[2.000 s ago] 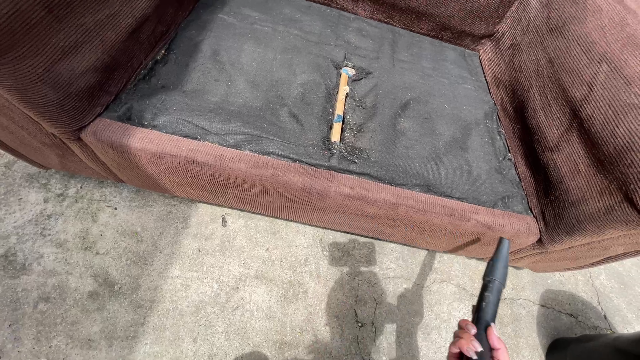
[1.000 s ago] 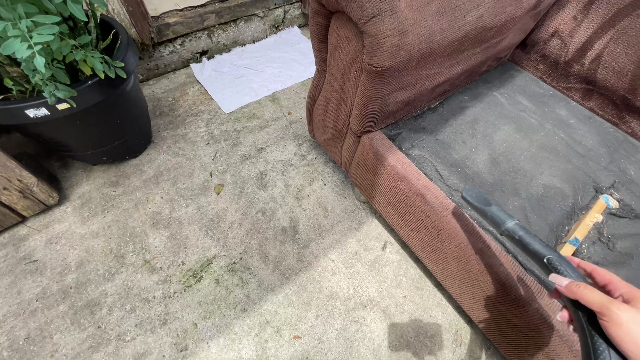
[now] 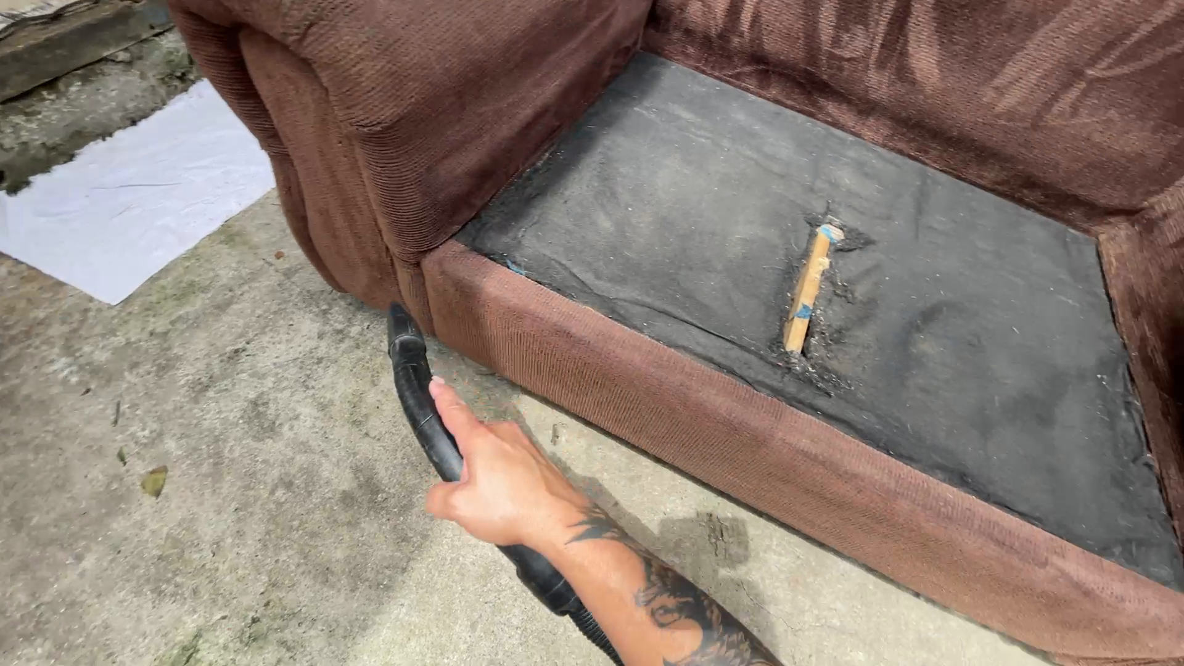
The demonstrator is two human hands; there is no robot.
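My right hand is closed around the curved black wand of a vacuum hose, its index finger laid along the tube. The tip of the wand is at the lower front corner of a brown corduroy armchair, below the armrest; whether it touches the fabric I cannot tell. The seat cushion is off, and dark grey cloth covers the seat base. A wooden slat with blue patches shows through a torn slit in that cloth, with debris around it. My left hand is out of view.
A white sheet lies on the concrete floor left of the chair, beside a rough ledge. A dry leaf lies on the floor. The ribbed hose runs out at the bottom edge under my forearm.
My right hand, holding the wand, has moved from the front of the seat to the chair's lower left corner. The view has swung considerably.
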